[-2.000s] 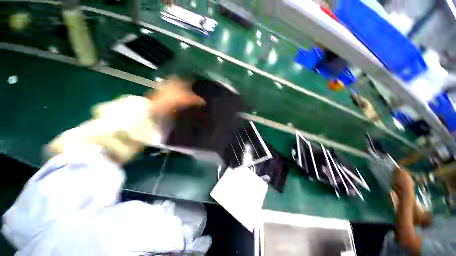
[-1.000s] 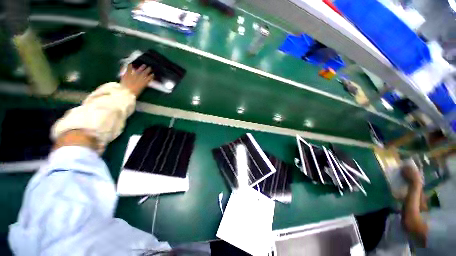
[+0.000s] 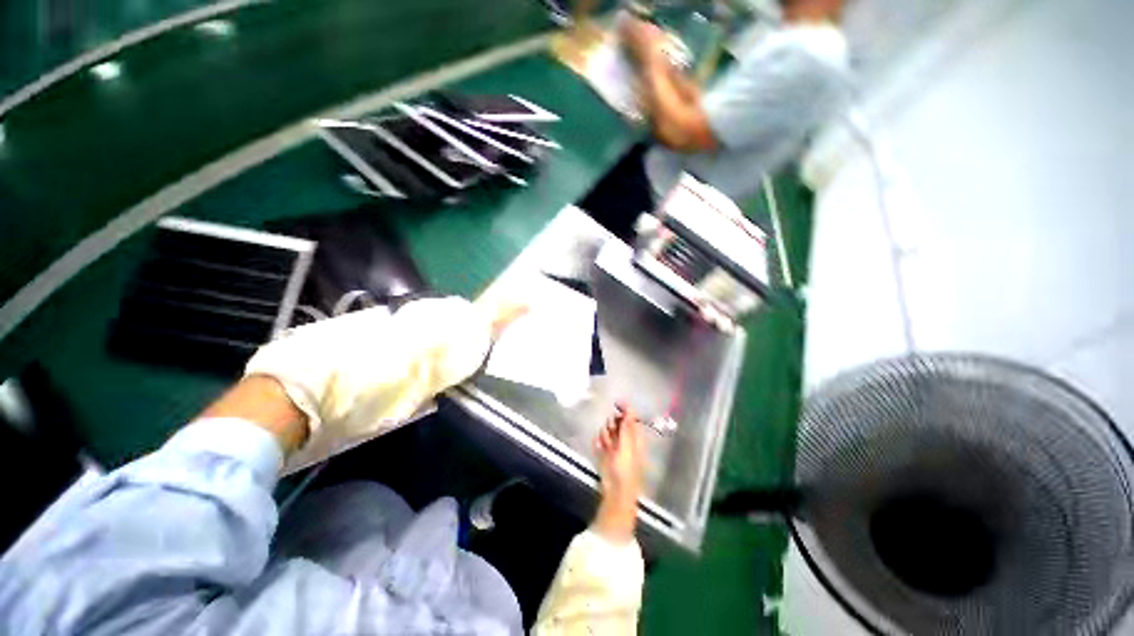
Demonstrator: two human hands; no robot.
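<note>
A small solar panel (image 3: pixel 547 339), white back up, lies over the left part of the grey, unlit light box (image 3: pixel 648 377). My left hand (image 3: pixel 507 321) is at its near left edge and grips it; the cream sleeve hides most of the hand. My right hand (image 3: pixel 618 450) is over the box's near side, fingertips pinched at the ends of the thin red test leads (image 3: pixel 675 395); the small ends are blurred. The leads run from the white bench meter (image 3: pixel 706 245) on the box's far edge.
Panels lie face up on the green bench at left (image 3: pixel 214 295). A fanned stack of panels (image 3: pixel 438 143) lies beyond, near the curved pale rail. A coworker in a light blue-grey shirt (image 3: pixel 774 106) stands behind the meter. A large black fan (image 3: pixel 951 509) stands at right by the white wall.
The view has swung right from the conveyor to the light box. My left hand has left the dark panel on the conveyor and now holds a white-backed one. My right hand, meter and fan have come into view.
</note>
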